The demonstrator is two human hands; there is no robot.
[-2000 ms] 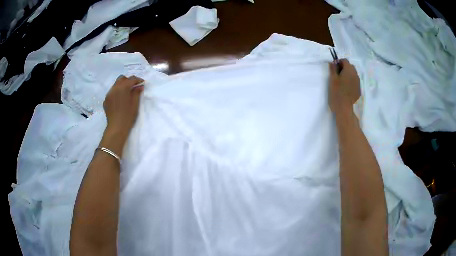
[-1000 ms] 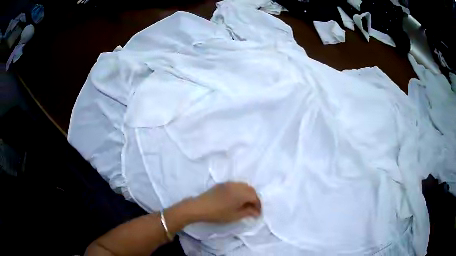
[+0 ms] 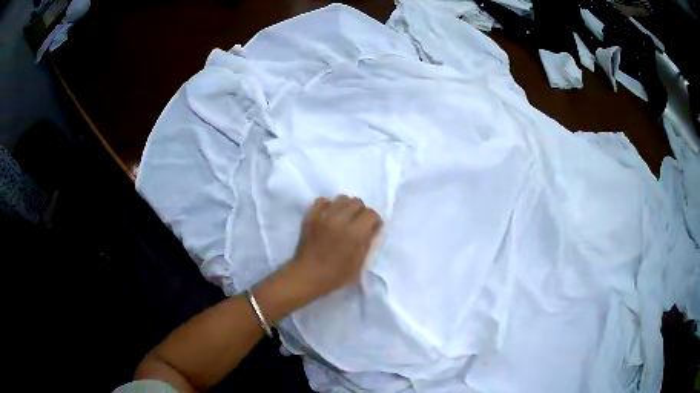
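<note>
A large thin white garment [image 3: 453, 230] lies crumpled over the dark table and fills the middle of the view. My left hand [image 3: 338, 234], with a silver bangle at the wrist, reaches in from the lower left. Its fingers are curled on the garment and grip a fold of it near the middle. My right hand is not in view. No snips can be seen.
The dark brown table [image 3: 176, 34] shows its curved edge at the left. Small white cloth pieces [image 3: 562, 69] lie at the upper right, beside black cloth with more white strips. Other white cloth [image 3: 681, 230] lies at the far right edge.
The view has turned left from the stretched garment, and the right hand has left the picture. Since one second ago, my left hand has moved up on the garment, gripping a fold.
</note>
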